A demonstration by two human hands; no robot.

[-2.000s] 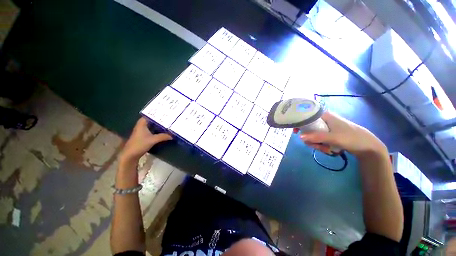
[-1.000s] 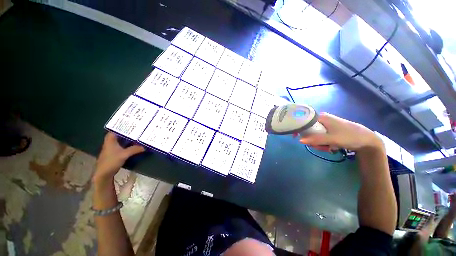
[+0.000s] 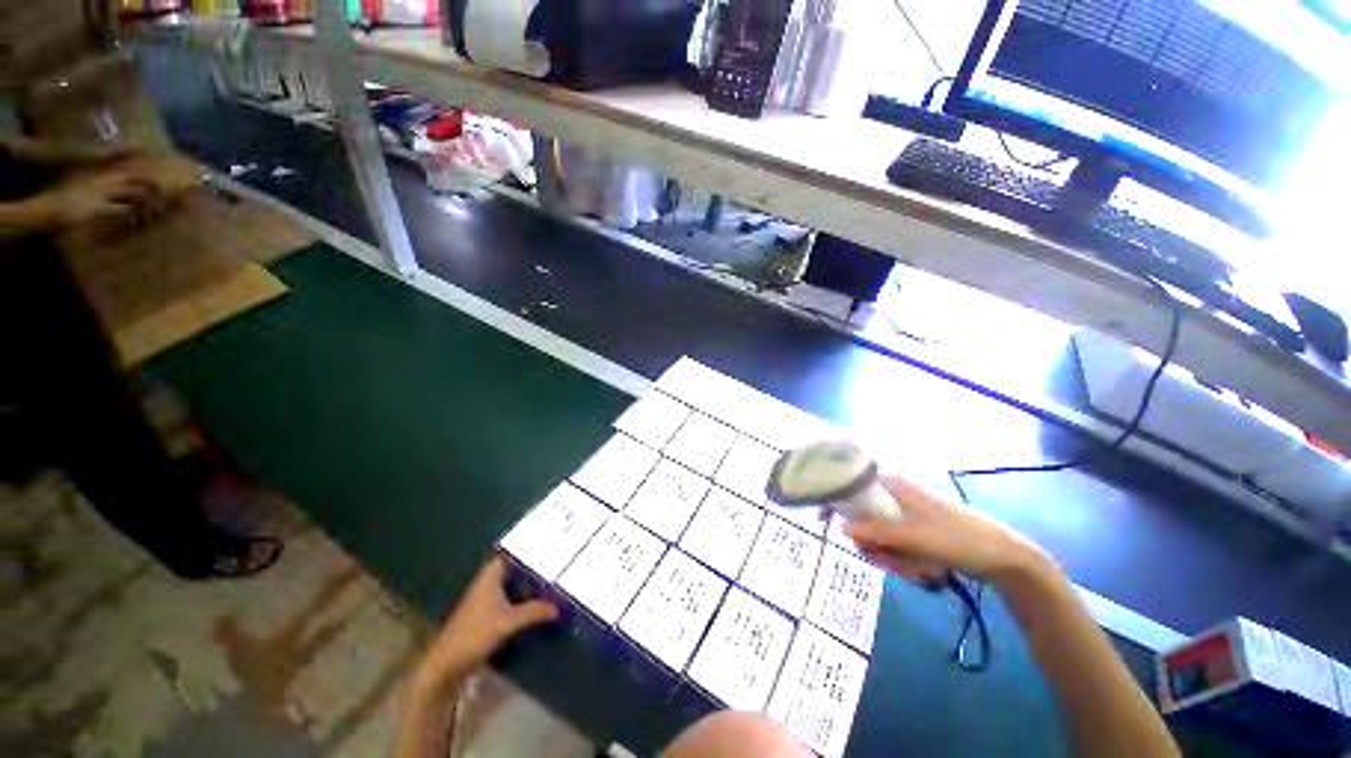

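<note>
A block of product boxes [image 3: 674, 600] lies label side up on the green surface, in rows that touch one another. My left hand [image 3: 486, 618] is at the block's near left corner, thumb against the side of the corner box; its fingers are partly hidden. My right hand [image 3: 948, 536] is closed around the handle of the cream-grey barcode scanner [image 3: 824, 473], whose head is above the right part of the block. The scanner's black cable [image 3: 972, 629] hangs below my right hand.
A black conveyor belt [image 3: 593, 282] runs behind the green surface. A pale shelf [image 3: 830, 156] above bears a keyboard [image 3: 971, 175] and monitor [image 3: 1156, 74]. More boxes [image 3: 1252, 666] stand at right. Another person [image 3: 89, 356] is at left by brown cardboard [image 3: 193, 304].
The view has tilted up, bringing the shelf, monitor and other person into sight. The block appears lower in the picture. My left hand remains at its corner and my right hand still holds the scanner.
</note>
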